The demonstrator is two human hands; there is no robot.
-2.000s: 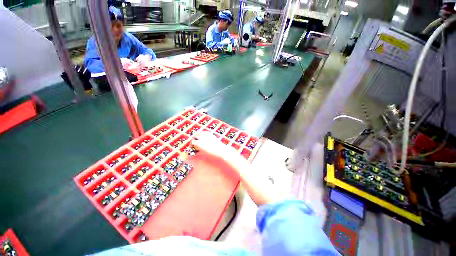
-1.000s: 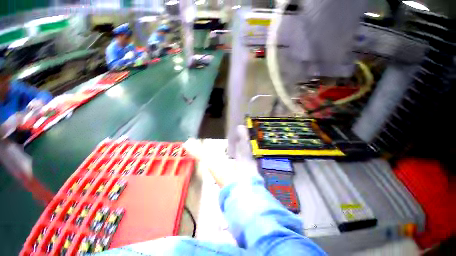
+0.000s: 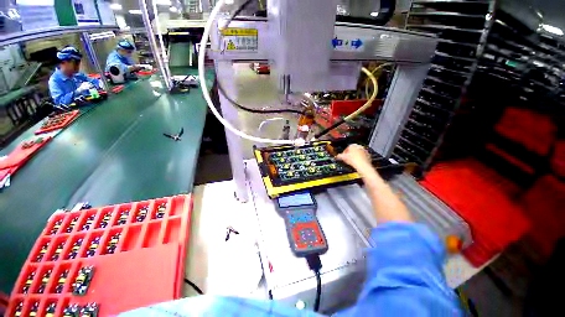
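My right hand [image 3: 354, 156] reaches over the right part of the black fixture with yellow edging [image 3: 316, 184]. Its fingers are bent down at the boards; whether they hold one is too small to tell. Rows of green circuit boards [image 3: 302, 160] sit in the fixture, under the amber syringe [image 3: 304, 124] of the machine head. The red compartment tray [image 3: 188, 217] is at lower left, with boards in many pockets and a few pockets empty. A flat red sheet [image 3: 136, 278] covers its near part, with loose boards at its left edge. My left hand is not in view.
A grey teach pendant [image 3: 303, 230] lies in front of the fixture, its cable running down. The gantry post [image 3: 232, 124] stands left of the fixture. Small cutters [image 3: 230, 233] lie on the white surface, another pair [image 3: 174, 134] on the green bench. Two people sit beyond.
The view has swung right. My right hand has moved from the red tray across to the fixture.
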